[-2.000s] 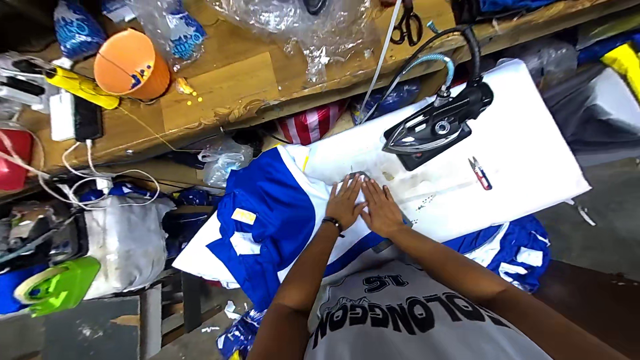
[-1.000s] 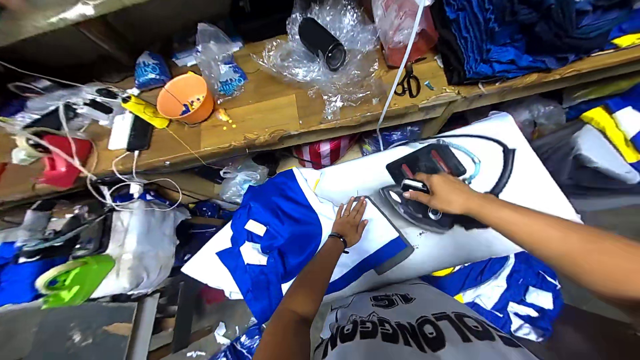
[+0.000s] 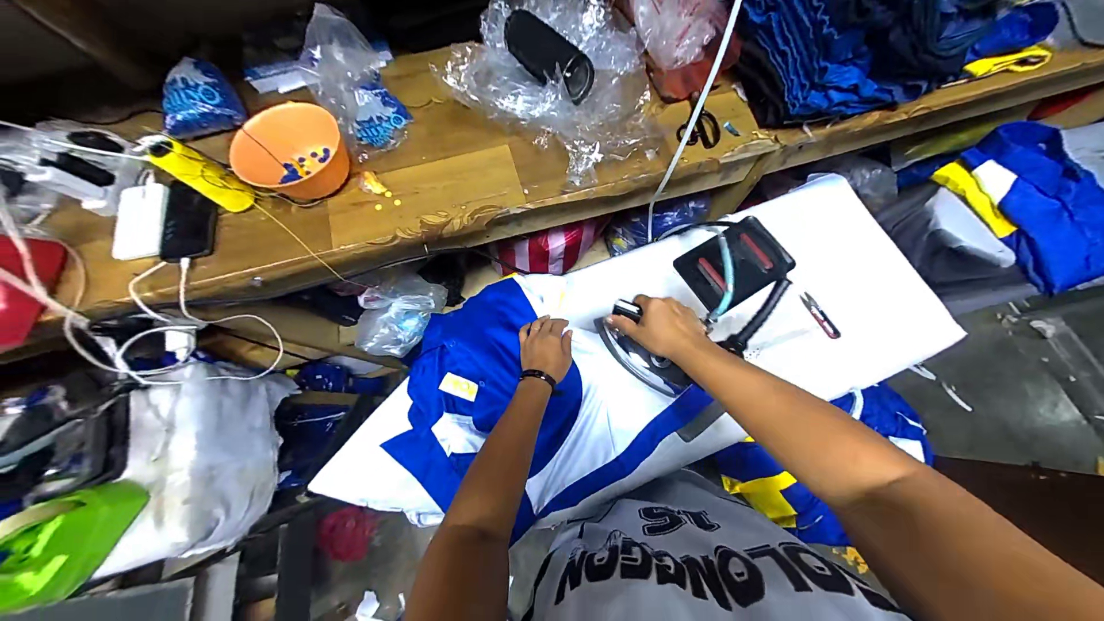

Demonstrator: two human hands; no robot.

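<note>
A blue and white garment (image 3: pixel 595 431) lies spread over the white ironing board (image 3: pixel 871 250). My right hand (image 3: pixel 660 326) grips the handle of a steam iron (image 3: pixel 642 362), whose soleplate rests on the garment's white and blue part. My left hand (image 3: pixel 545 349) presses flat on the blue fabric to the left of the iron, holding nothing; a dark bracelet circles that wrist. Behind the iron sits a black iron rest (image 3: pixel 733 263) with red strips. A pair of thread snips (image 3: pixel 819 316) lies on the board to the right of the iron.
A wooden shelf (image 3: pixel 457 185) runs behind the board, bearing an orange bowl (image 3: pixel 289 147), a black cylindrical speaker (image 3: pixel 548 53) on plastic film and black scissors (image 3: pixel 699 128). The iron's hose (image 3: pixel 763 315) trails near my right wrist. Blue and yellow garments (image 3: pixel 1026 198) lie at the right.
Two seconds ago both my hands lay on white fabric and the iron stood on its rest. My right hand took the iron, now on the garment; my left hand has moved onto blue fabric.
</note>
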